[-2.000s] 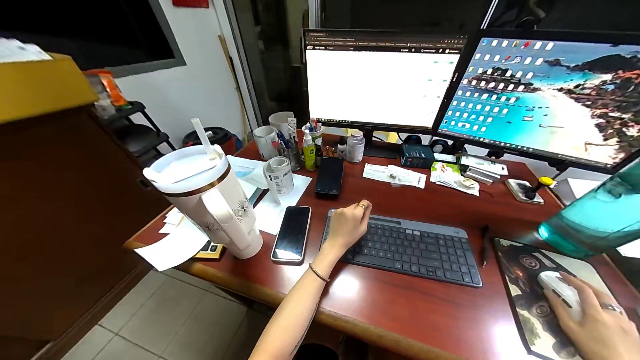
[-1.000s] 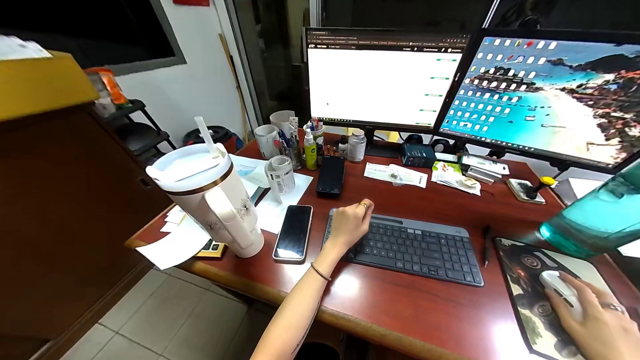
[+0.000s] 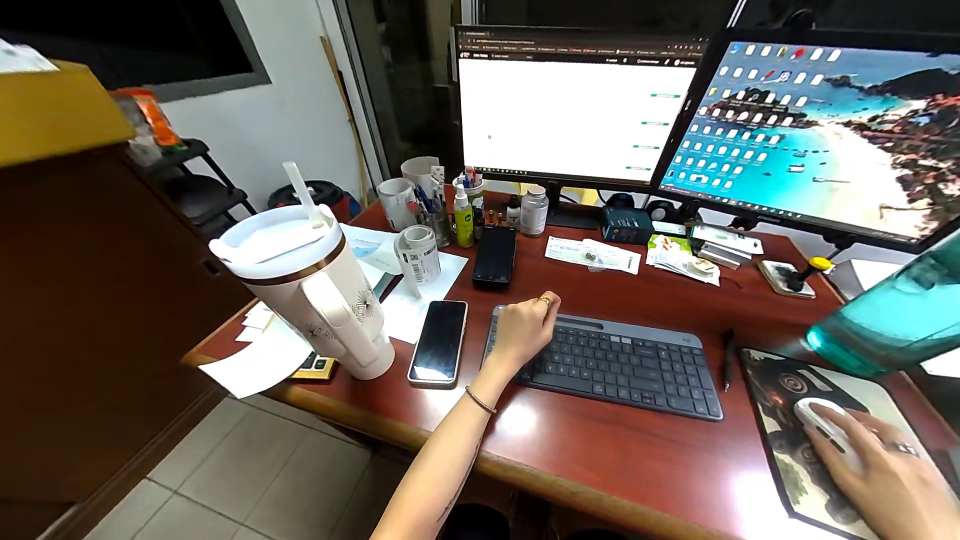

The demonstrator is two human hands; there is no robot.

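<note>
My left hand (image 3: 526,328) rests with curled fingers on the left end of a dark grey keyboard (image 3: 622,367); whether it holds anything is hidden. At the right, my right hand (image 3: 874,465) lies over a white computer mouse (image 3: 825,424) on a picture mouse pad (image 3: 780,450). A smartphone (image 3: 439,341) lies left of the keyboard, and a black handheld device (image 3: 495,255) stands behind it. One monitor (image 3: 562,112) shows a mostly white window; the other monitor (image 3: 817,135) shows a beach desktop with icons.
A large white tumbler (image 3: 330,300) with a straw stands at the left by loose papers (image 3: 262,360). Behind are a paper roll (image 3: 418,259), a green spray bottle (image 3: 463,217) and a white jar (image 3: 534,211). A teal bottle (image 3: 892,315) stands at right, near a pen (image 3: 728,360).
The white window on the left monitor shows different content from two seconds ago, with several green marks now at its right side. Both hands have stayed in place.
</note>
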